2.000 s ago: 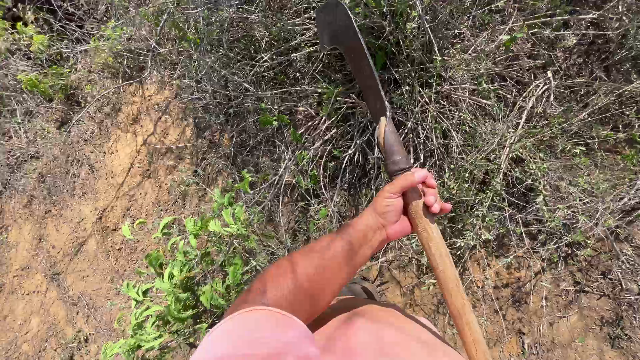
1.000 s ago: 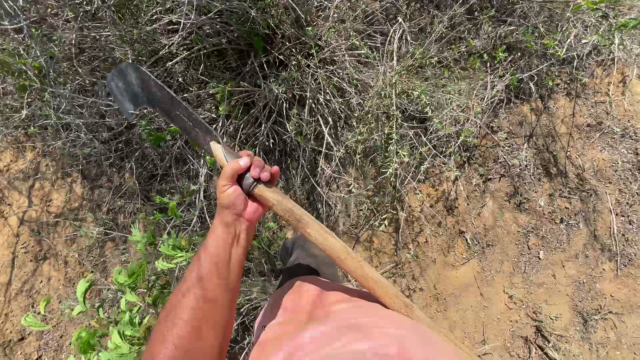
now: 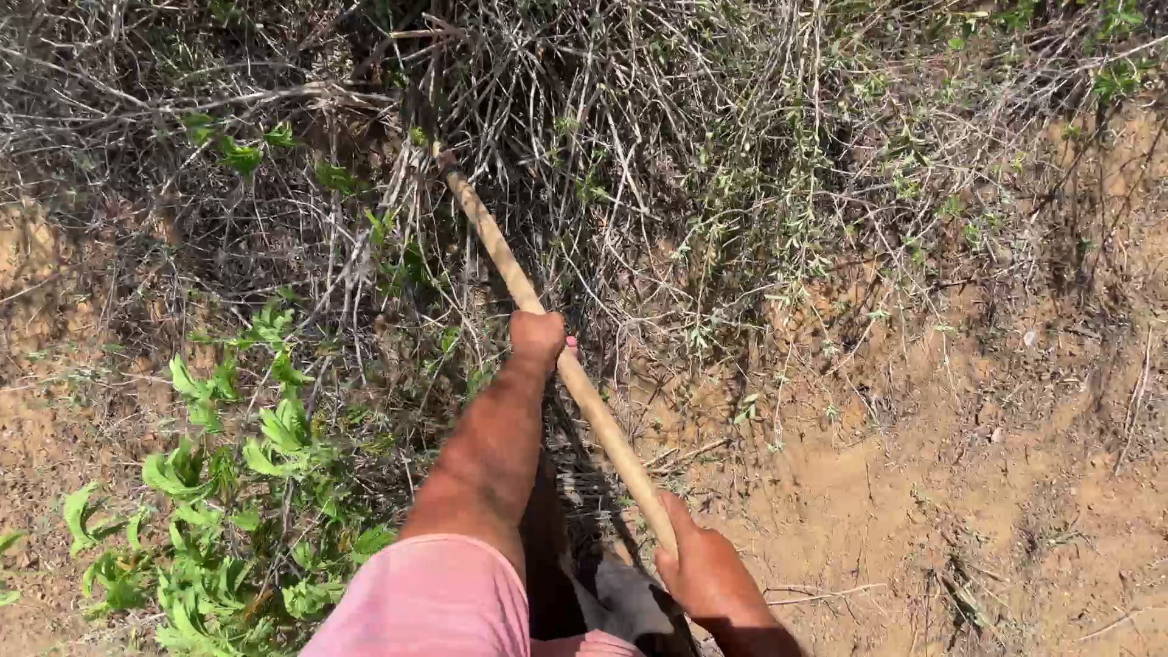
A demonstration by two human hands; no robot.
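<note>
Both hands hold the long wooden handle [image 3: 602,420] of a hooked-blade brush cutter, which slants from lower right to upper left. My left hand [image 3: 538,336] grips it around the middle, its arm in a pink sleeve. Near the lower end of the handle, my right hand [image 3: 698,552] is closed around the wood. The tool's far end reaches into dry brush [image 3: 584,119], and its blade cannot be made out among the stems.
A leafy green shrub [image 3: 210,557] grows at lower left, close to my left arm. Bare tan soil [image 3: 876,511] slopes on the right, with thin twigs on it. Tangled dry branches spread across the top.
The blade, in plain sight in both earlier frames, is now lost in the brush. My right hand has come into view on the handle's lower end. My left hand is farther down the handle.
</note>
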